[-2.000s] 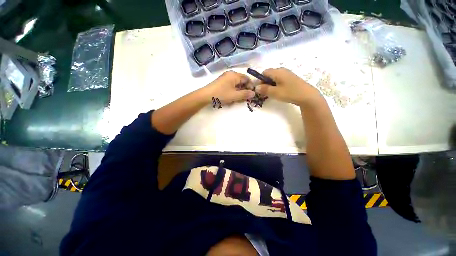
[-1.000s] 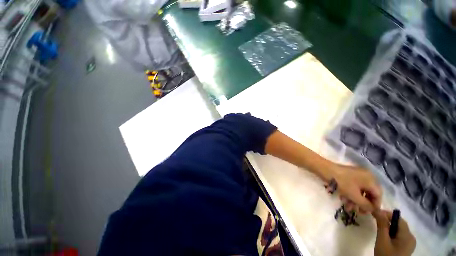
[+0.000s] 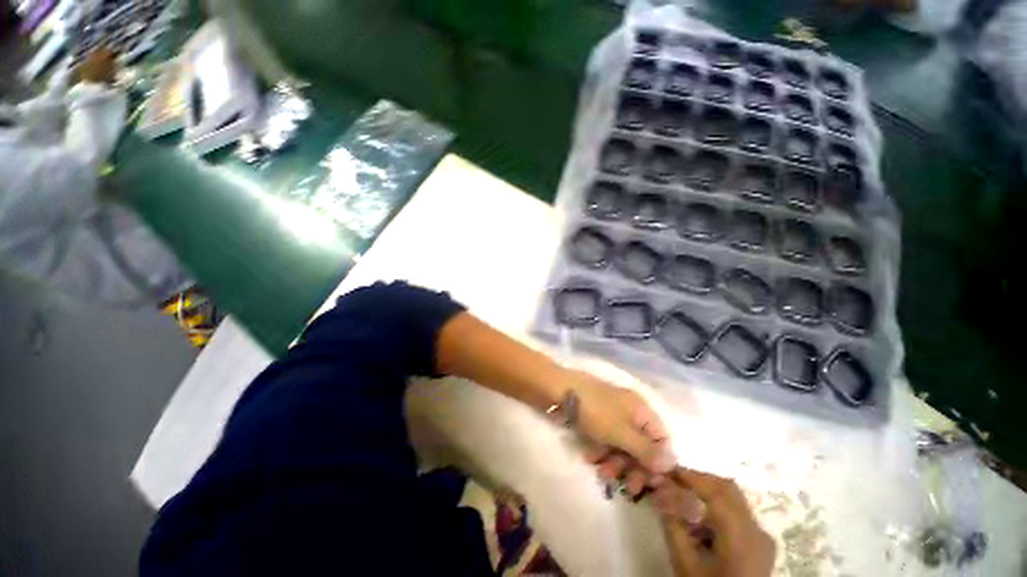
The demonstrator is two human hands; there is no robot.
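Note:
My left hand (image 3: 626, 426) is over the white board (image 3: 479, 242), fingers curled, its fingertips meeting those of my right hand. Whatever is between the fingertips is hidden. Small dark strips (image 3: 566, 407) lie on the back of my left wrist. My right hand (image 3: 723, 527) is curled at the bottom edge, partly cut off. A small dark part of a tool, by its look the tweezers (image 3: 705, 536), shows in my right fist; the rest is hidden. A loose strip pile (image 3: 617, 489) is partly covered by my left fingers.
The blister tray (image 3: 721, 363) with rows of dark frames lies beyond my hands. Pale scraps (image 3: 802, 530) and a small parts bag (image 3: 957, 507) are at the right. A flat plastic bag (image 3: 377, 169), crumpled clear bag (image 3: 276, 118) and white box (image 3: 220, 90) are far left.
The view has swung back to the right, so the whole tray shows and my hands appear further left. My hands stay together at the fingertips; the black tool is now mostly hidden.

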